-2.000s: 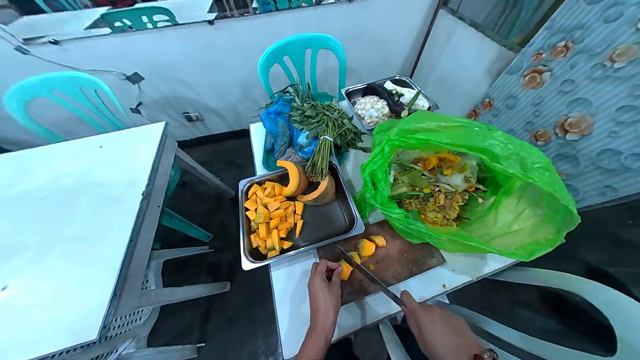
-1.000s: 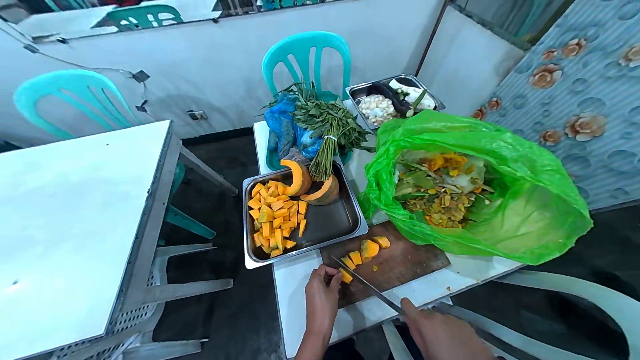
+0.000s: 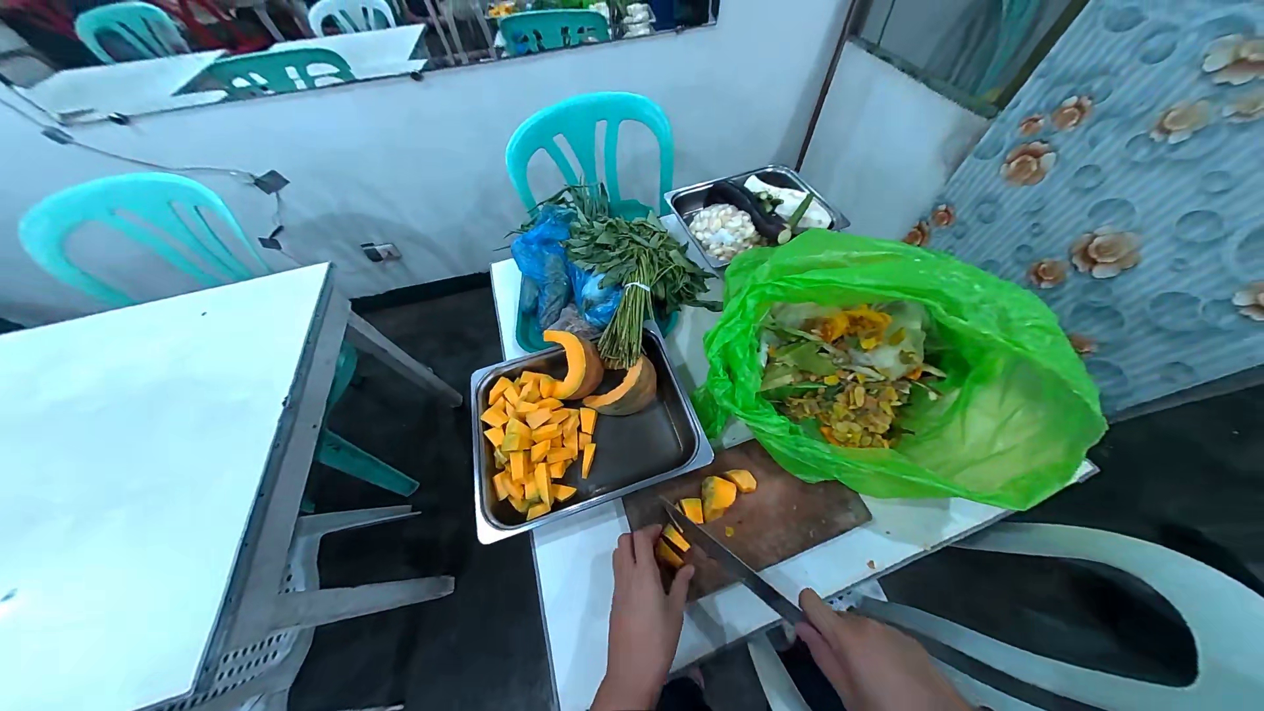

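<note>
My left hand [image 3: 647,602] holds small squash pieces [image 3: 671,545] with its fingertips at the left end of a brown cutting board [image 3: 790,518]. In my right hand [image 3: 869,652] is the handle of a knife [image 3: 736,563], its blade slanting up and left, with the tip beside those pieces. More squash chunks [image 3: 718,496] lie on the board just beyond the blade. A steel tray [image 3: 642,449] behind my left hand contains many orange squash cubes [image 3: 538,439] and larger unpeeled squash wedges [image 3: 624,387].
A green plastic bag [image 3: 997,395] of peelings stands at the right. Behind the tray lie tied leafy greens [image 3: 642,267] and a blue plastic bag [image 3: 543,262]. Farther back, another steel tray [image 3: 839,219] holds an eggplant [image 3: 746,209]. A second white table [image 3: 138,444] and plastic chairs stand around.
The knife's tip and my left fingertips remain close together at the board's left end. Shifts of the squash pieces are too small to tell.
</note>
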